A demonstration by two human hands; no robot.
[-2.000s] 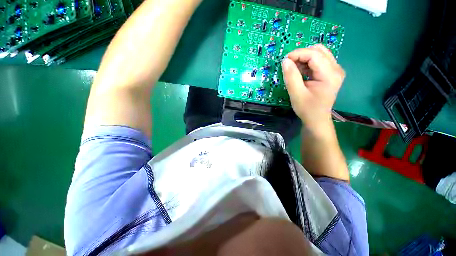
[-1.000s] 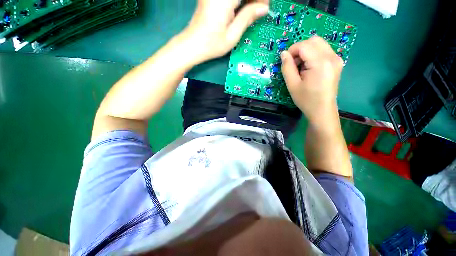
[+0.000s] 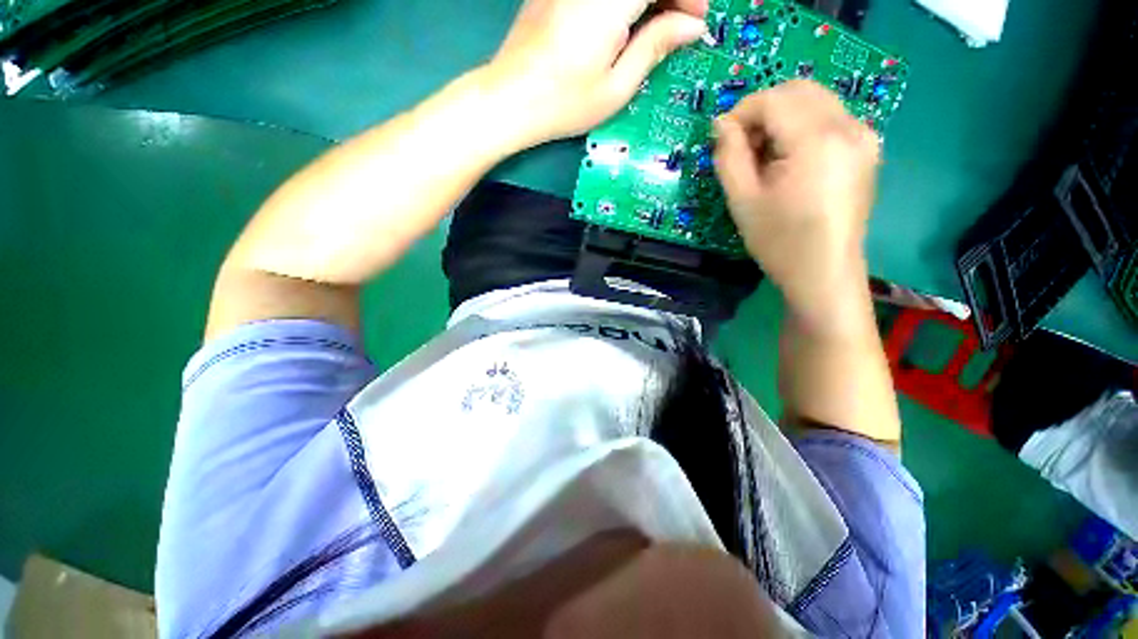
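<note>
A green PCB panel [image 3: 637,131] with blue and small black components lies on a black PCB rack [image 3: 624,268], whose handle end sticks out towards my body. My left hand [image 3: 599,50] is over the board's upper left part, thumb and fingers close together near a component; whether something is pinched there cannot be seen clearly. My right hand [image 3: 805,162] is over the board's right half, fingers curled and slightly blurred, with thumb and index tips near the blue components. Its fingertips may hold something too small to tell.
A stack of PCB panels [image 3: 137,38] lies at the upper left. Black spare racks [image 3: 1030,268] lie at the right. A white sheet [image 3: 971,15] is at the top right. A red plastic frame [image 3: 942,362] and another person's light sleeve [image 3: 1092,456] show at the lower right.
My left hand has come from beyond the top edge onto the board's upper left. My right hand has stayed over the board. The view has shifted slightly.
</note>
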